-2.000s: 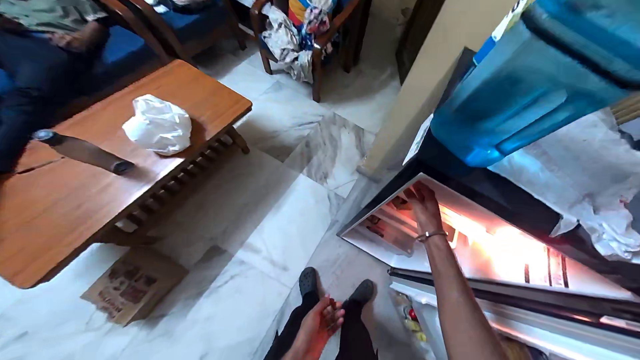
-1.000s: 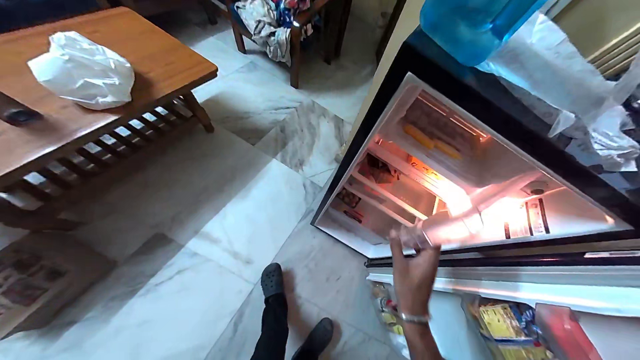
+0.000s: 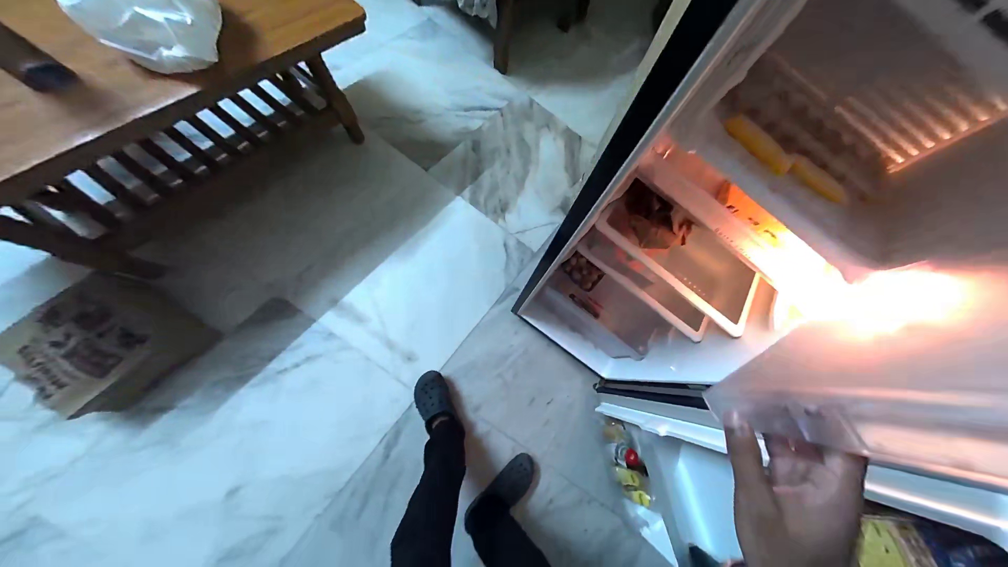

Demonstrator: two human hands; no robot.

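Note:
At the lower right, my right hand (image 3: 795, 488) grips the edge of a clear plastic flap or panel (image 3: 890, 394) across the front of the refrigerator (image 3: 606, 185). Inside, a lit compartment holds two yellow items (image 3: 776, 157) near the top. Below them, a white-rimmed tray (image 3: 669, 276) carries something dark and crumpled, and a lower bin (image 3: 602, 315) has small round items in it. Glare from the lamp hides part of the interior. My left hand is out of view.
The opened refrigerator door (image 3: 693, 472) with packets on its shelves lies beside my right hand. My feet in dark clogs (image 3: 433, 398) stand on marble floor. At left are a wooden table (image 3: 157, 102) with a white plastic bag (image 3: 161, 31), and a printed brown paper bag (image 3: 102, 346).
My right hand, reaching inside the refrigerator two seconds ago, has come out to its front and holds the clear panel. My left hand has left the view. The view has moved closer to the refrigerator.

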